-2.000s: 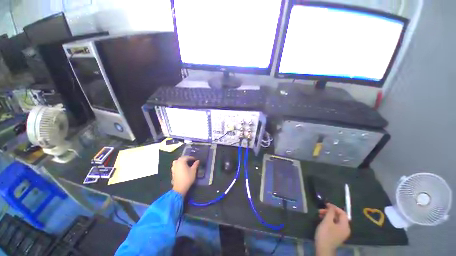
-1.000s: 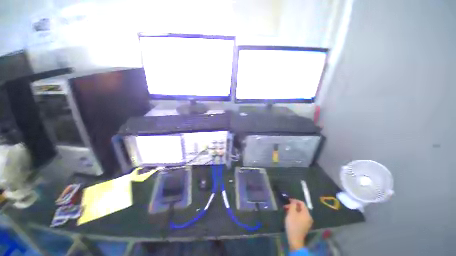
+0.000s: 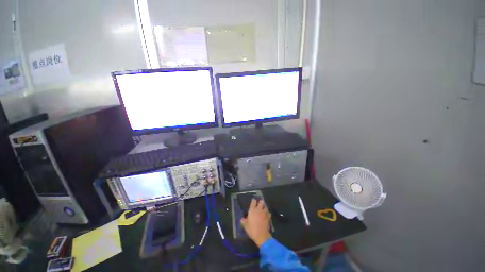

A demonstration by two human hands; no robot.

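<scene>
My right hand (image 3: 257, 222) is over the right coupler plate (image 3: 236, 226), fingers bent on a dark phone (image 3: 244, 201). The hand covers much of the phone, so I cannot tell whether it grips or only touches it. Another dark phone (image 3: 166, 220) lies on the left coupler plate (image 3: 147, 238), with a dark plug or cable at its lower edge. Blue cables (image 3: 215, 220) run from the tester (image 3: 197, 178) down between the plates. My left hand is not in view.
A small mouse (image 3: 198, 215) sits between the plates and another (image 3: 279, 217) right of my hand. A white stick (image 3: 303, 210), a yellow loop (image 3: 327, 214) and a fan (image 3: 358, 188) are at the right. Yellow paper (image 3: 97, 247) and small cards (image 3: 57, 246) lie left.
My right hand has moved left from beside the right mouse onto the phone on the right plate. My left hand, earlier at the left plate, has left the picture. The view has tilted up.
</scene>
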